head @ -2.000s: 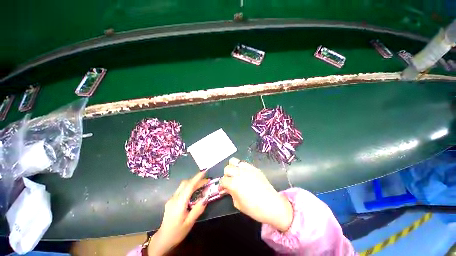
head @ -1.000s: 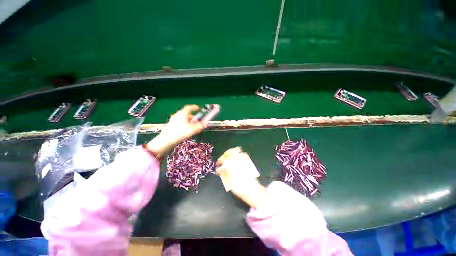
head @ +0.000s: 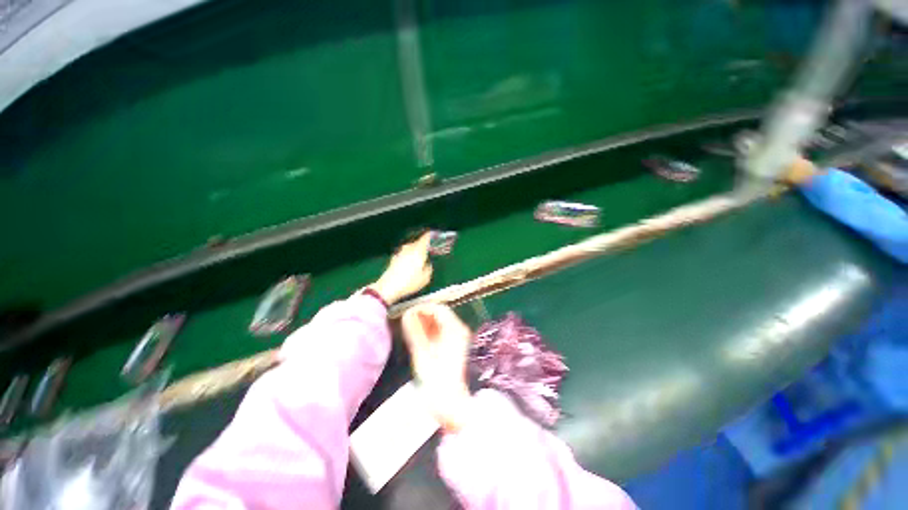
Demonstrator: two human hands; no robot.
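Observation:
My left hand (head: pixel 406 271) is over the conveyor belt, its fingers closed on the left end of a phone housing (head: pixel 444 242) that is partly covered. My right hand (head: pixel 438 344) is over the bench beside the belt edge strip, fingers curled and blurred; whether it holds anything cannot be told. A white card (head: pixel 391 438) lies tilted on the bench between my forearms, partly under my right wrist. The pile of long pink-maroon strips (head: pixel 518 364) is just right of my right hand. The other pile is not visible.
More housings lie on the belt, one to the left (head: pixel 280 305), one further left (head: pixel 152 347) and one to the right (head: pixel 567 213). Clear plastic bags (head: pixel 90 453) are at lower left. Another person's blue sleeve (head: pixel 861 209) reaches in at right, by a pale post.
The housing my left hand held is now on the belt, and that hand has moved right to another housing. My right hand moved off the card towards the belt. The view has tilted.

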